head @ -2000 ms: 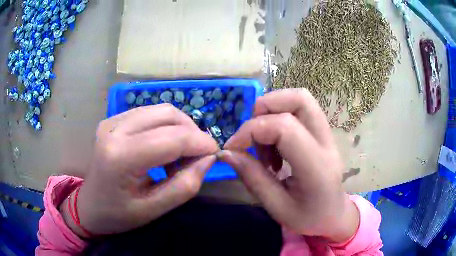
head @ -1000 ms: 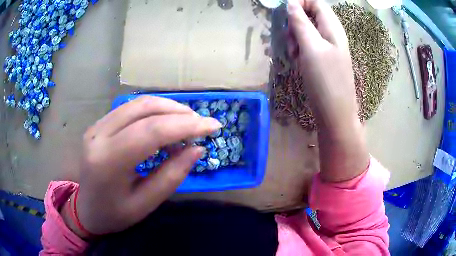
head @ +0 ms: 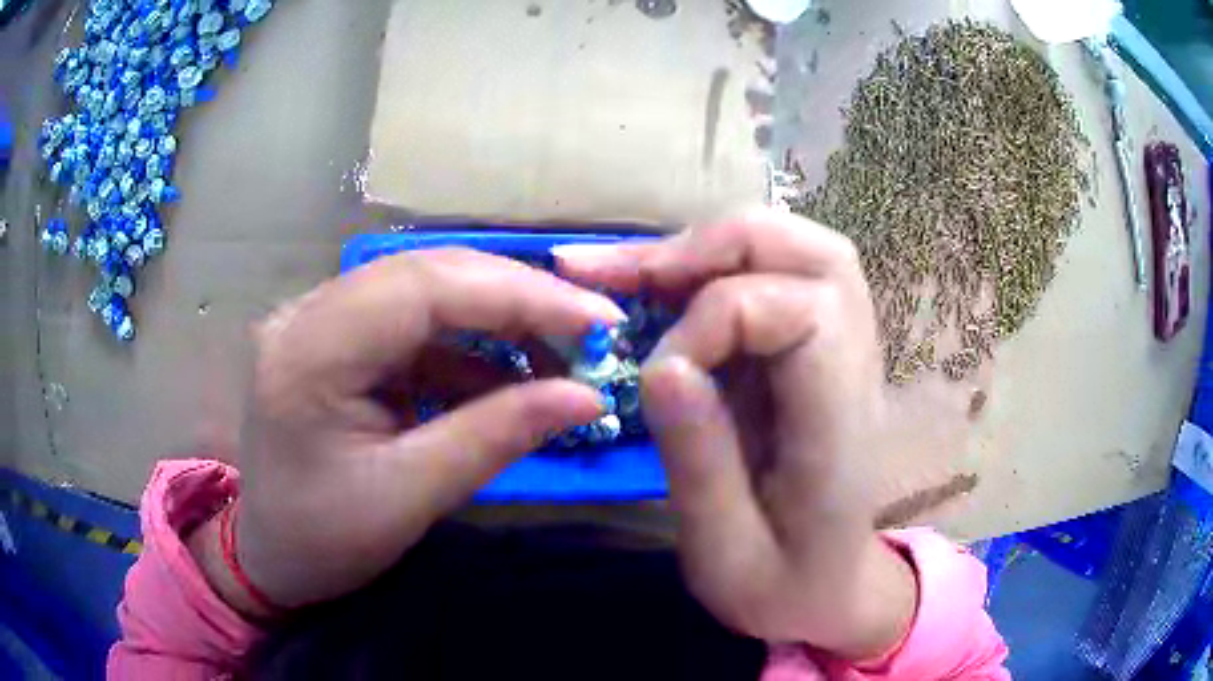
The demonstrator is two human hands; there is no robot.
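My left hand (head: 386, 399) is over the blue parts bin (head: 572, 482) and holds a small blue-and-silver component (head: 599, 349) between thumb and forefinger. My right hand (head: 778, 412) is close beside it at the right, its thumb and fingers bent toward the component. The fingertips are blurred, and whether they hold a thin screw cannot be seen. The bin lies in front of my body with more components in it, largely hidden by both hands. The wide gold-brown screw pile (head: 964, 186) lies loose at the right.
A loose component pile (head: 127, 146) lies at far left. A raised cardboard sheet (head: 559, 113) is behind the bin. White pieces (head: 1064, 16) lie at the top edge. A thin rod (head: 1128, 180) and a dark red tool (head: 1168, 240) lie at far right. Clear ribbed plastic (head: 1137, 585) hangs lower right.
My right hand has come back from the screw pile to my left hand over the bin. My left hand has closed its fingertips on a component. The whole view has shifted slightly.
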